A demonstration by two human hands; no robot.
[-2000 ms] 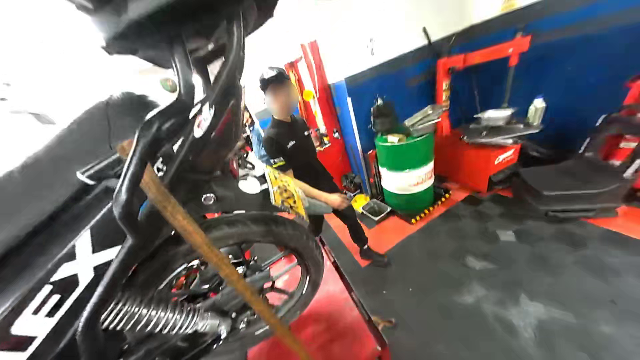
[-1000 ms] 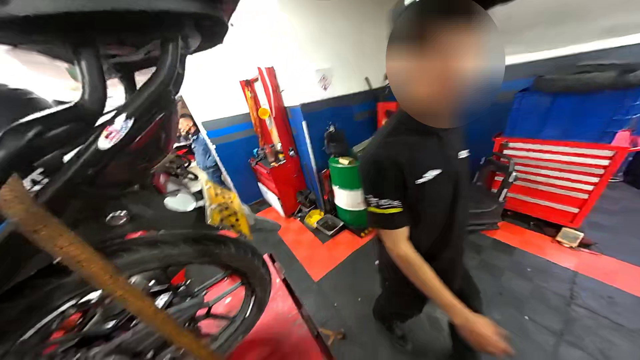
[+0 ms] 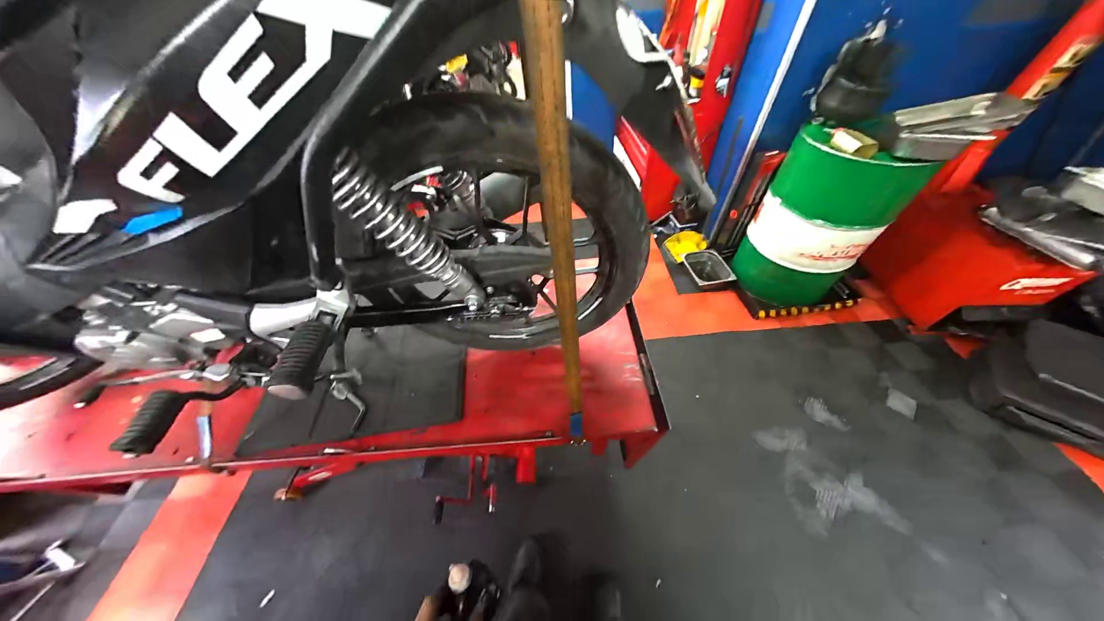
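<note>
A black motorcycle (image 3: pixel 285 207) with white lettering stands on a red lift platform (image 3: pixel 535 379). A worn tan tie-down strap (image 3: pixel 556 198) runs down past its rear wheel (image 3: pixel 634 224) to the platform's near edge. The coil-spring shock absorber (image 3: pixel 405 228), footpeg (image 3: pixel 302 358) and shift lever rubber (image 3: pixel 151 423) face me. At the bottom edge, partly cut off, a hand that seems to be my left hand (image 3: pixel 429 609) is close to a dark object (image 3: pixel 483 586) with a pale round tip. Whether it grips that object is not clear. My right hand is not seen.
My shoe (image 3: pixel 524 569) is on the dark tiled floor. A crank handle (image 3: pixel 457 500) hangs below the platform's edge. Behind the lift are a green and white drum (image 3: pixel 819 224), a metal tray (image 3: pixel 709 267), a yellow item (image 3: pixel 684 245) and a red machine base (image 3: pixel 975 259).
The view has swung down and back toward the motorcycle. The person in a black shirt, close by one second ago, is out of view. A hand now shows at the bottom edge.
</note>
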